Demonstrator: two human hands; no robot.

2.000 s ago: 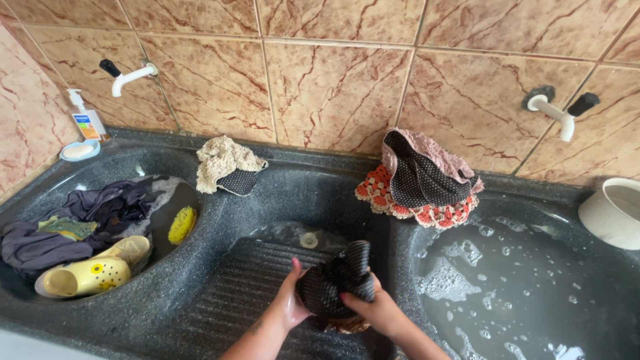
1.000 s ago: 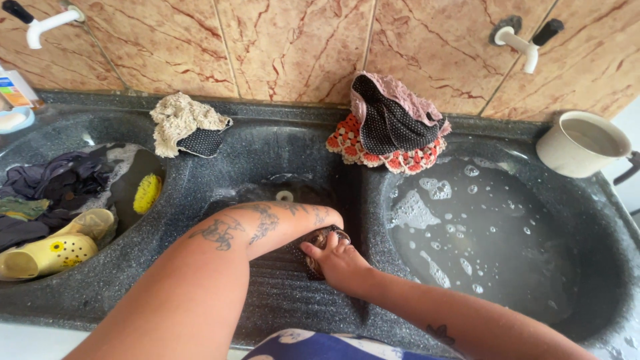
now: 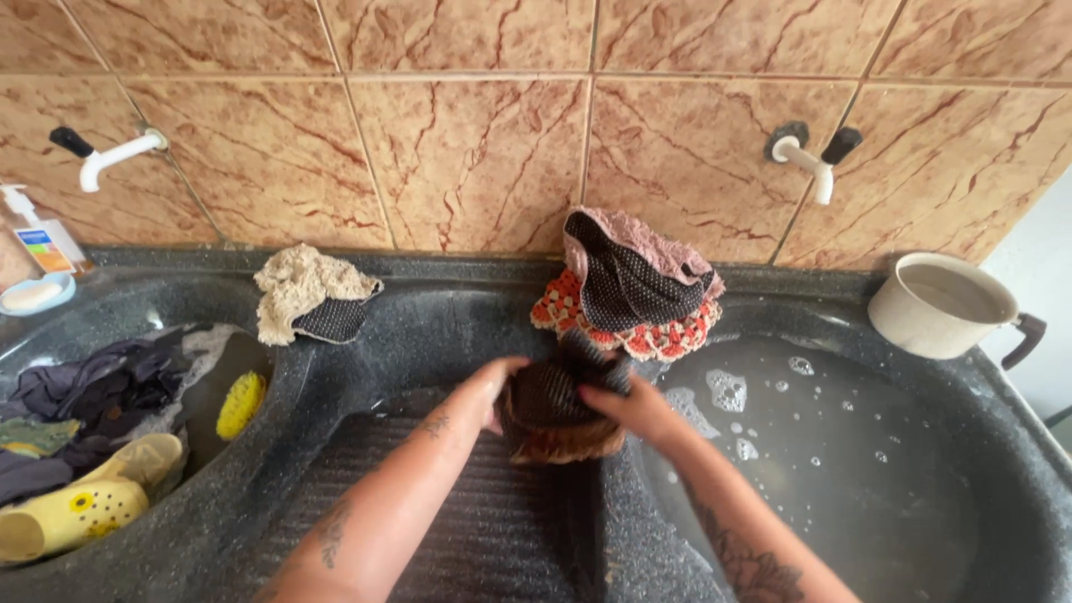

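A dark dotted cloth with a brown edge [image 3: 548, 402] is held between my two hands above the ribbed washboard [image 3: 419, 511] of the middle sink. My left hand [image 3: 502, 394] grips its left side, the fingers partly hidden behind it. On its right side my right hand [image 3: 624, 402] pinches the fabric. Just behind, on the divider's back rim, lie a pink-edged dotted cloth [image 3: 641, 276] and an orange-and-cream crocheted piece [image 3: 670, 337]. A cream crocheted cloth with a dotted patch [image 3: 306, 293] rests on the rim to the left.
The right basin [image 3: 846, 469] holds cloudy, sudsy water. A pot [image 3: 950, 310] stands at its back corner. In the left basin are dark wet clothes [image 3: 100, 394], yellow clogs [image 3: 92, 507] and a yellow scrub brush [image 3: 241, 406]. Two white taps [image 3: 126, 155] project from the tiled wall.
Both hands have lifted the dark cloth up from the washboard, where they were pressed down a second ago. The left forearm no longer crosses over the middle sink to the right.
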